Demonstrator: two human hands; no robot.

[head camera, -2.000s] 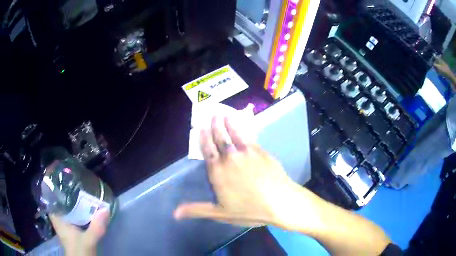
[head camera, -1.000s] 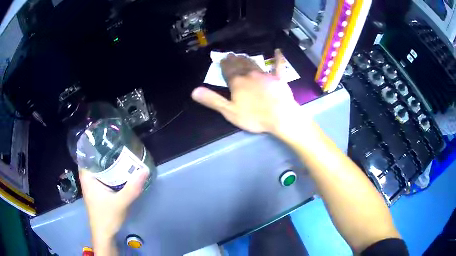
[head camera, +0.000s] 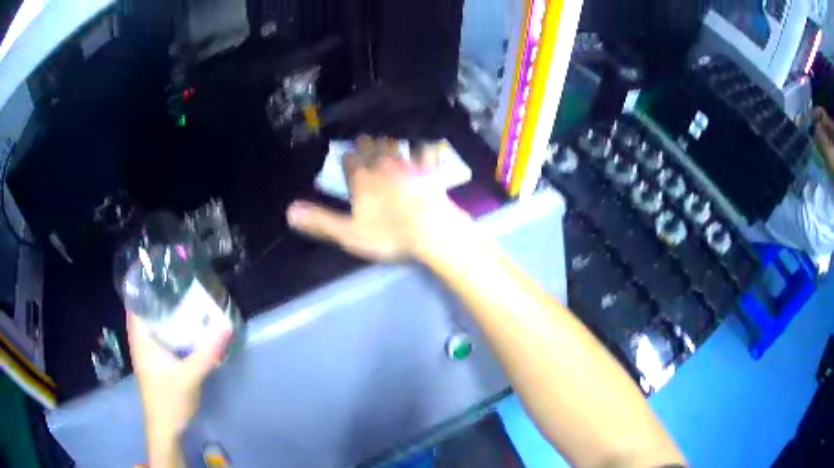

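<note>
My right hand (head camera: pixel 389 206) lies palm down with spread fingers on a white wipe (head camera: pixel 336 174) on the dark machine deck (head camera: pixel 283 265). The wipe sticks out left of my fingers. A white label (head camera: pixel 453 168) shows just right of them, partly covered. My left hand (head camera: pixel 174 366) holds a clear rounded bottle (head camera: pixel 160 274) with a white label, tilted, above the deck's front left edge. The picture is blurred.
The grey sloping front panel (head camera: pixel 347 366) carries a green button (head camera: pixel 459 346). An upright yellow-orange strip with pink lights (head camera: pixel 530 101) stands at the opening's right edge. Right of it are black trays (head camera: pixel 622 265) with round silver pieces, and a blue stool (head camera: pixel 777 297). Small silver fixtures (head camera: pixel 215 228) sit on the deck.
From two seconds ago, my right hand and the wipe have moved back from the panel edge onto the deck beside the label. My left hand still holds the bottle. The view has shifted.
</note>
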